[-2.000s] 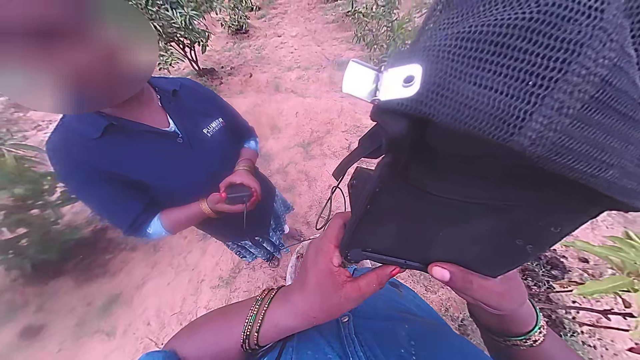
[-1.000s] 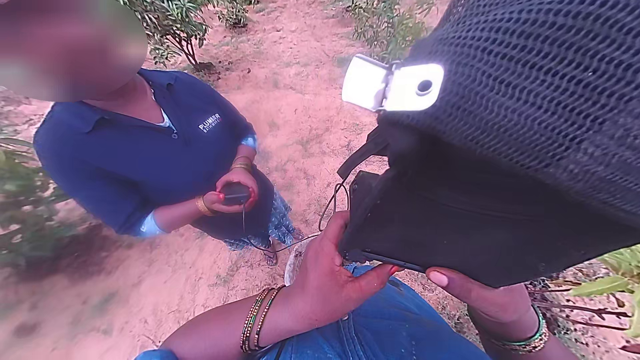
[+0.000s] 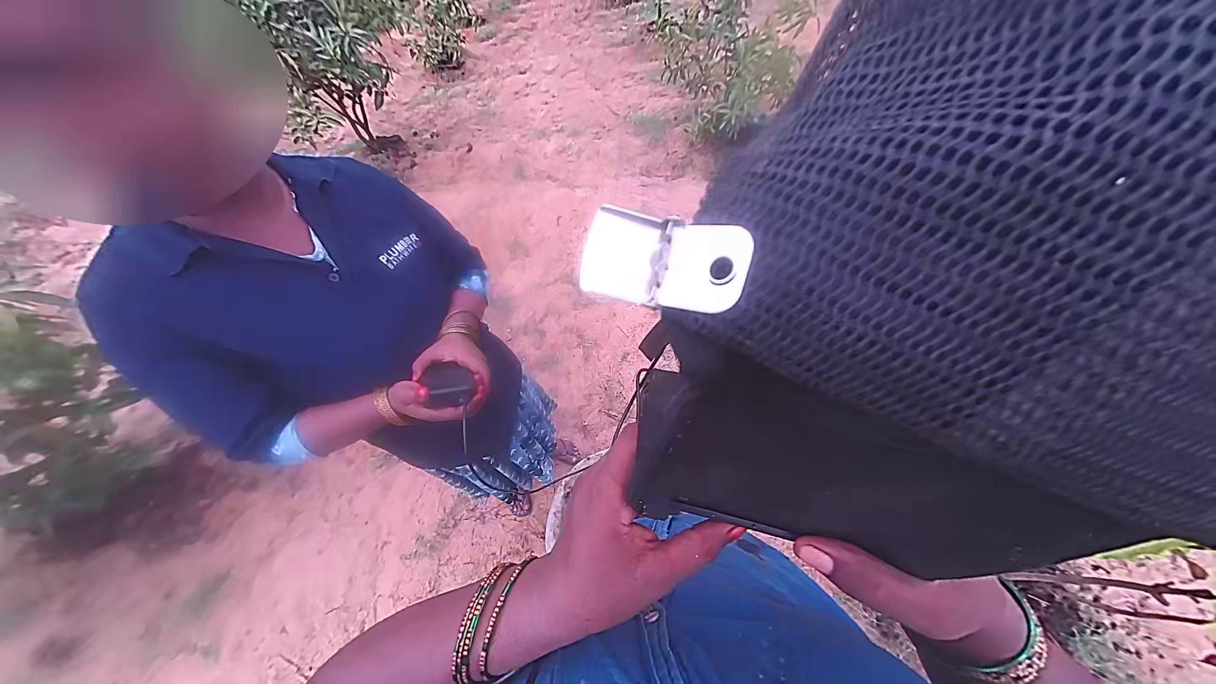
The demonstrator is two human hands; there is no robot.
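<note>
A black flat device in a case (image 3: 817, 465) is held up in front of me, its far side hidden. My left hand (image 3: 617, 541) grips its left lower edge, thumb along the rim. My right hand (image 3: 902, 579) holds the lower edge farther right, most fingers hidden behind it. Black mesh fabric (image 3: 969, 256) hangs over the device's top. A white hinged clip with a round hole (image 3: 708, 268) is at the mesh's left edge. A thin black cable (image 3: 546, 486) runs from near the device towards a small dark device (image 3: 448, 385) in another person's hands.
Another person in a dark blue shirt (image 3: 285, 323) stands close by at the left, facing me. Leafy shrubs (image 3: 332, 62) grow from reddish soil (image 3: 560, 190) beyond, with more foliage (image 3: 57, 408) at the left edge. Thin stems (image 3: 1121, 584) lie at the lower right.
</note>
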